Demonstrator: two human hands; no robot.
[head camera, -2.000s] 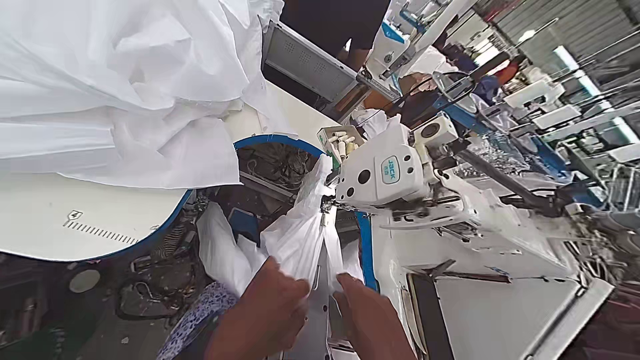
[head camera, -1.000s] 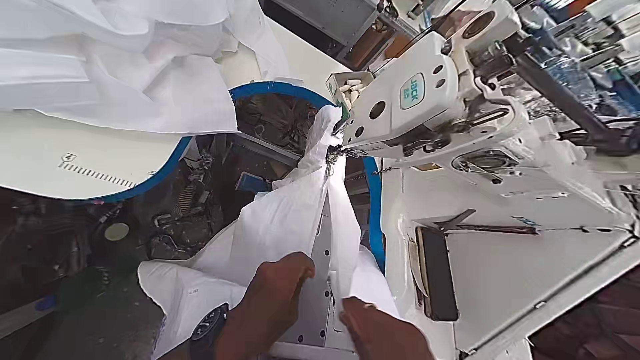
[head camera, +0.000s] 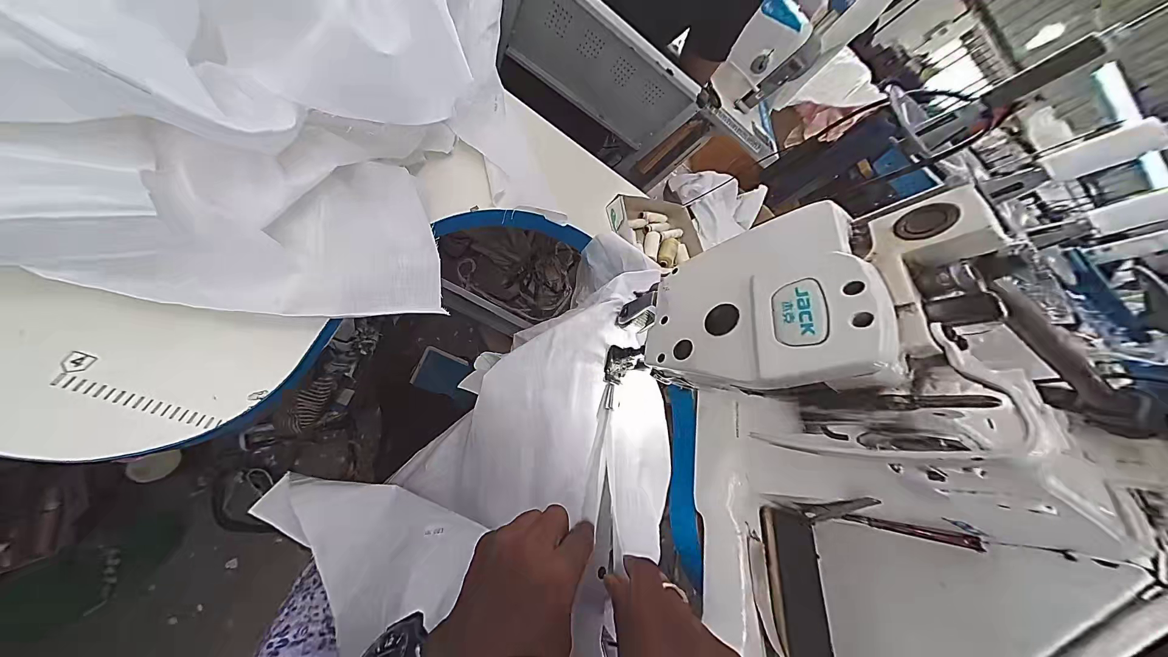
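Observation:
White fabric (head camera: 538, 429) runs from the lap up to the presser foot (head camera: 624, 362) of a white Jack industrial sewing machine (head camera: 776, 301), whose lamp lights the cloth. Below the foot, my left hand (head camera: 520, 579) is closed on the left edge of the fabric, its thumb and fingertips together. Opposite it, my right hand (head camera: 652, 607) pinches the right edge, with a narrow gap between the two edges. A dark watch (head camera: 399, 637) is on the left wrist, and a ring shows on the right hand.
A large pile of white fabric (head camera: 228, 164) lies on the curved white table (head camera: 137, 365) with blue edging at left. Behind the machine head stands a small box of thread spools (head camera: 613, 217). A metal tool (head camera: 922, 529) lies on the machine's bed at right. Another person's arm (head camera: 712, 41) shows at the top.
The fabric has shifted under the presser foot and lies flatter and wider around it than one second ago. Both hands still hold its edges. The view has shifted.

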